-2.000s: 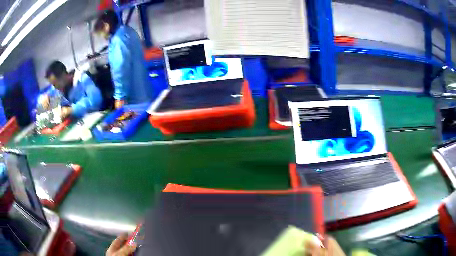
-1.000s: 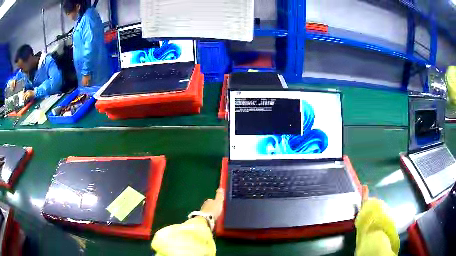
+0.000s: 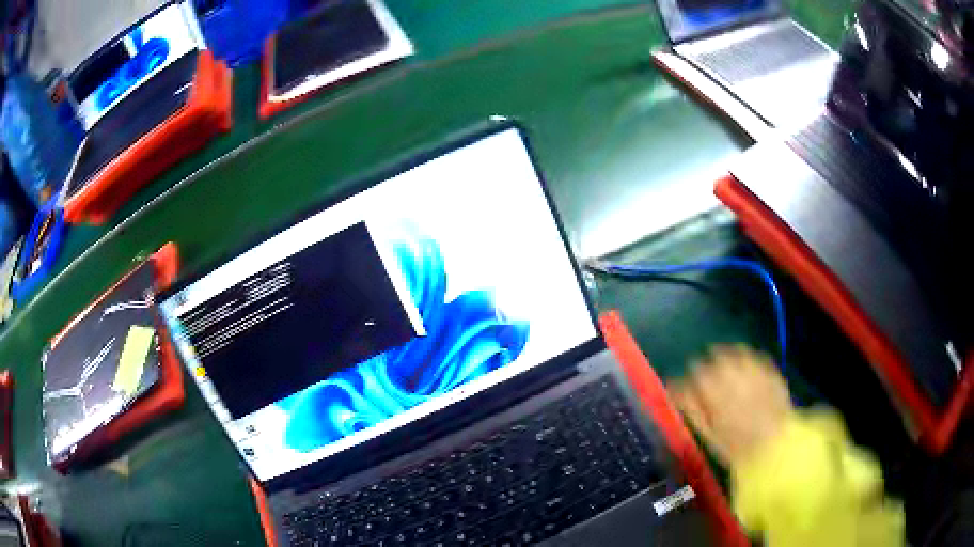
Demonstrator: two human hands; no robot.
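An open laptop (image 3: 459, 470) sits on a red foam tray (image 3: 684, 438) in front of me. Its screen shows a blue swirl wallpaper on white and a black test window (image 3: 299, 321) with white text. My right hand (image 3: 732, 401) is blurred, just right of the laptop and tray edge; whether it touches anything is unclear. A blue network cable (image 3: 748, 267) curves over the bench beyond my right hand. My left hand is out of the picture.
A closed laptop in film with a yellow note (image 3: 132, 361) lies at left on a red tray. Another open laptop (image 3: 854, 224) stands close on the right on red foam. More laptops stand at the back left and far right on the green bench (image 3: 491, 80).
The view has tilted and moved closer to the open laptop. My left hand has left the picture. My right hand is now off the tray's right edge, nearer the blue cable, which has come into view.
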